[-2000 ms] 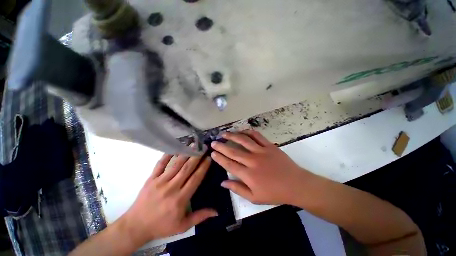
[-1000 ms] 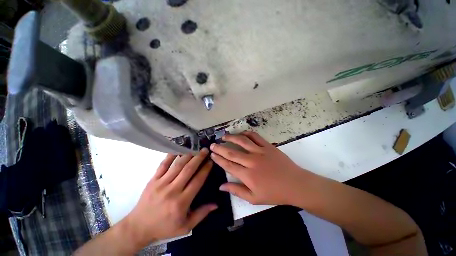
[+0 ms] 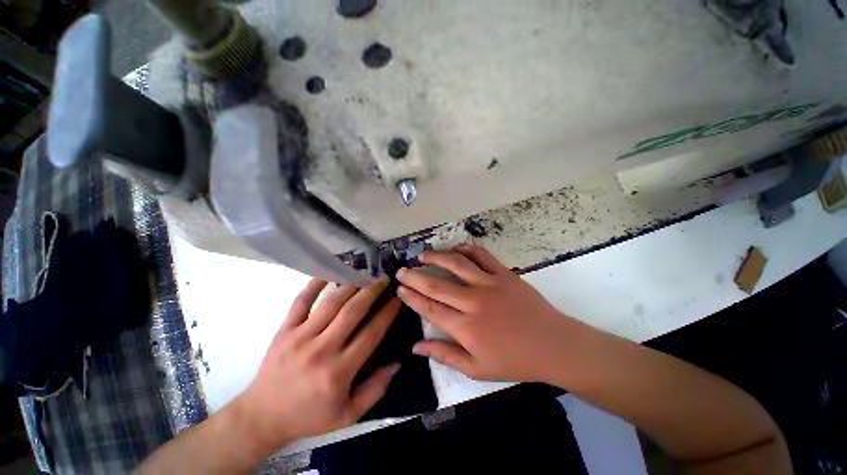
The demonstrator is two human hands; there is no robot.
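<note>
A dark fabric band [image 3: 405, 362] lies flat on the white table and runs from the needle area down to the front edge. My left hand [image 3: 320, 362] rests flat on its left side, fingertips near the presser foot. My right hand [image 3: 474, 311] rests on its right side, fingertips close to my left ones. Both hands press the band down. The presser foot [image 3: 399, 250] is small and partly hidden by the grey curved metal arm [image 3: 265, 199] and my fingertips.
The cream sewing machine head [image 3: 520, 83] spans the top, with green lettering. A dark fabric bundle [image 3: 88, 297] with a pale cord lies on plaid cloth [image 3: 102, 417] at left. A small tan block [image 3: 750, 270] lies at right on the white table [image 3: 650, 297].
The view has shifted slightly. Both hands stay nearly in place on the band, and my left thumb lies a little closer in. The band's lower part shows slightly differently at the table edge.
</note>
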